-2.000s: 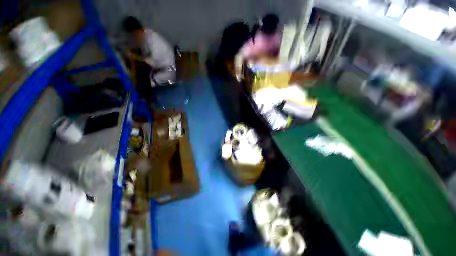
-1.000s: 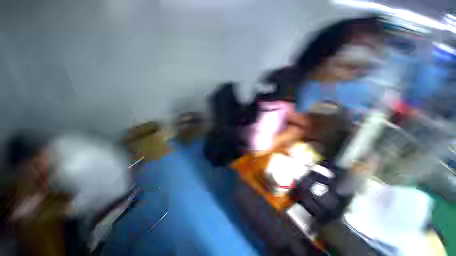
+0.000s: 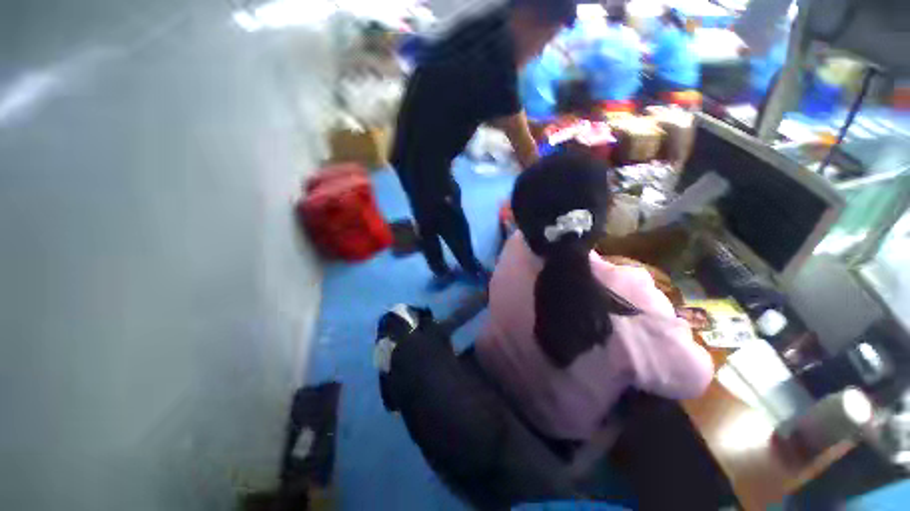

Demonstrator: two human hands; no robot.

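Observation:
Neither of my hands shows in the head view. Nearest in front of me, a person in a pink top point(image 3: 599, 349) sits with their back to me at a wooden desk point(image 3: 743, 431). A dark monitor point(image 3: 753, 190) stands on the desk's far side. Papers point(image 3: 753, 369) and a grey cylindrical object point(image 3: 833, 417) lie on the desk. A dark garment or bag point(image 3: 444, 399) hangs behind the seated person. The picture is somewhat blurred.
A person in dark clothes point(image 3: 449, 120) stands beyond the desk. A red bag or bundle point(image 3: 342, 212) lies on the blue floor by the pale wall point(image 3: 150, 299). A dark flat object point(image 3: 311, 434) lies near the wall. Several workers in blue show farther back.
The view has swung and moved closer to the seated person in pink. The green bench, the blue rack and the floor cartons have left the picture. The standing person and red bundle now show clearly.

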